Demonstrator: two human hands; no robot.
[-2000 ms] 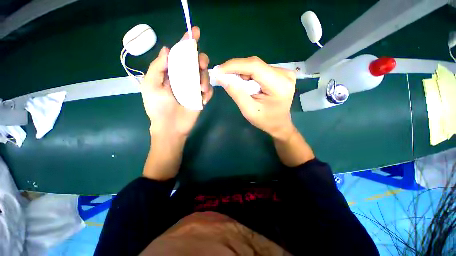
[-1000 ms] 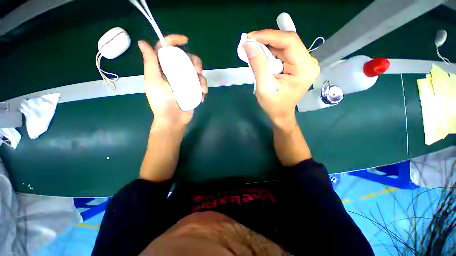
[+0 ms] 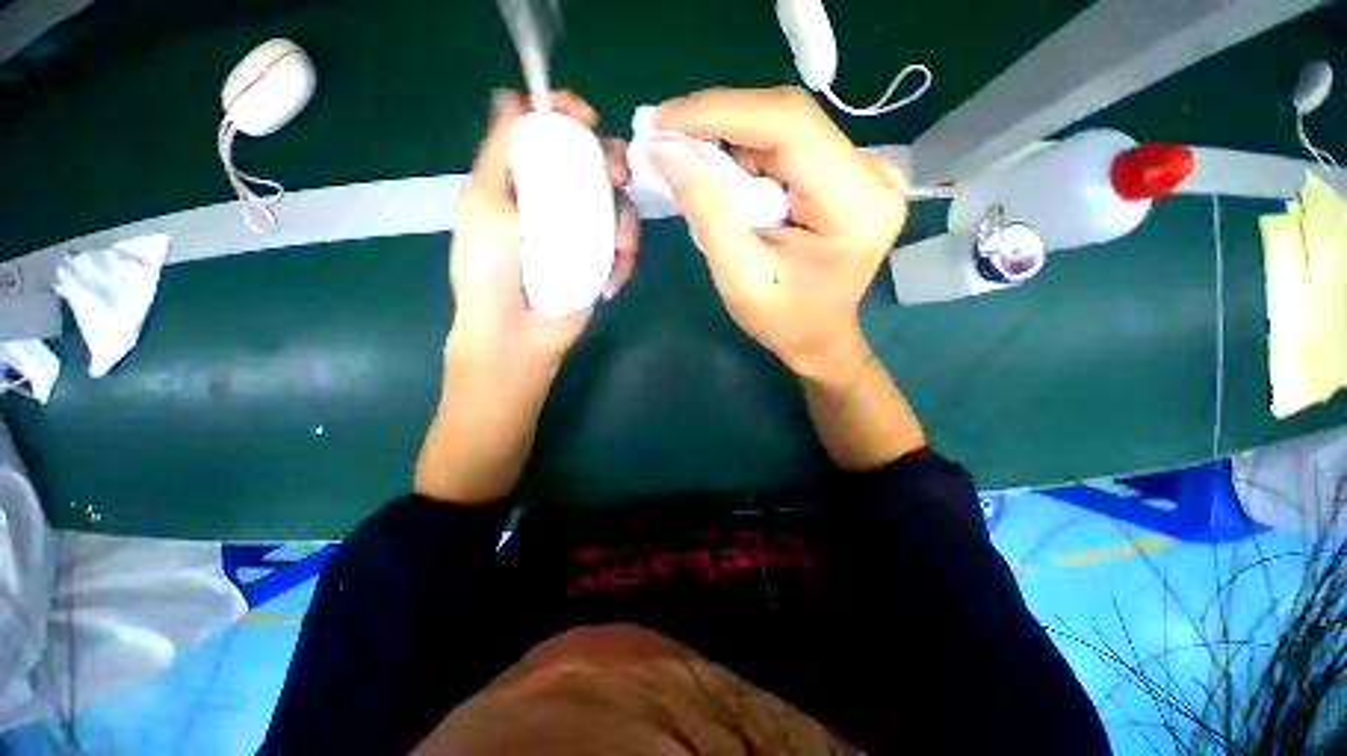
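A white rounded device (image 3: 564, 214) is upright in my left hand (image 3: 495, 281), with its white wrist strap (image 3: 530, 52) blurred above it. My left fingers wrap behind the device. My right hand (image 3: 790, 236) pinches a crumpled white wiping cloth (image 3: 706, 180) between thumb and fingers. The cloth is at the right side of the device, close to my left fingertips; whether it touches the shell is hard to tell.
Beyond the pale rail (image 3: 355, 210) lie white devices with cords (image 3: 269, 86), (image 3: 808, 42), (image 3: 1313, 86). At right are a dispenser bottle (image 3: 938, 272), a red-capped bottle (image 3: 1078, 185), a slanting support (image 3: 1093, 74) and yellow sheets (image 3: 1306, 303). White wipes (image 3: 112, 300) lie at left.
My right hand with the cloth has moved left, back beside the device. The device in my left hand has turned and shows a broader face. The devices beyond the rail have shifted left.
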